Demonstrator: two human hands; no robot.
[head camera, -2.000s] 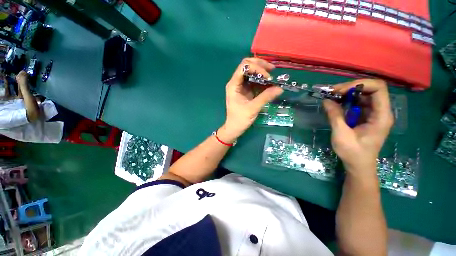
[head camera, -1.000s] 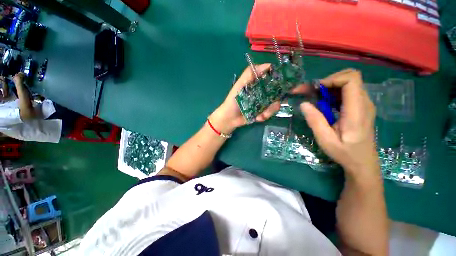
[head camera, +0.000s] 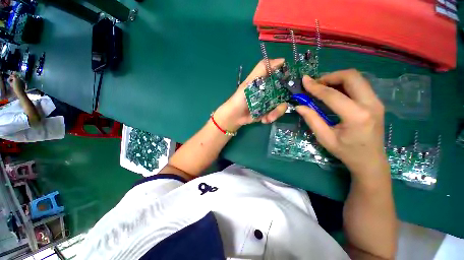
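Note:
My left hand holds a green circuit board panel tilted up by its lower left side, with thin coiled silver rods standing from its top edge. My right hand holds cutters with blue handles; their dark jaws are at the middle of the panel. Whether the jaws are closed cannot be told. More boards with rods lie in a clear holder near the bench's front edge, partly hidden by my right hand and forearm.
A red-orange stack lies at the far side. An empty-looking clear holder lies right of my right hand. A white bin of small green boards is below left. A black device and a person's arm show at left.
The panel has turned from edge-on to face-up, rods upward. The cutters have moved left from the panel's right end onto its middle. The view has shifted slightly.

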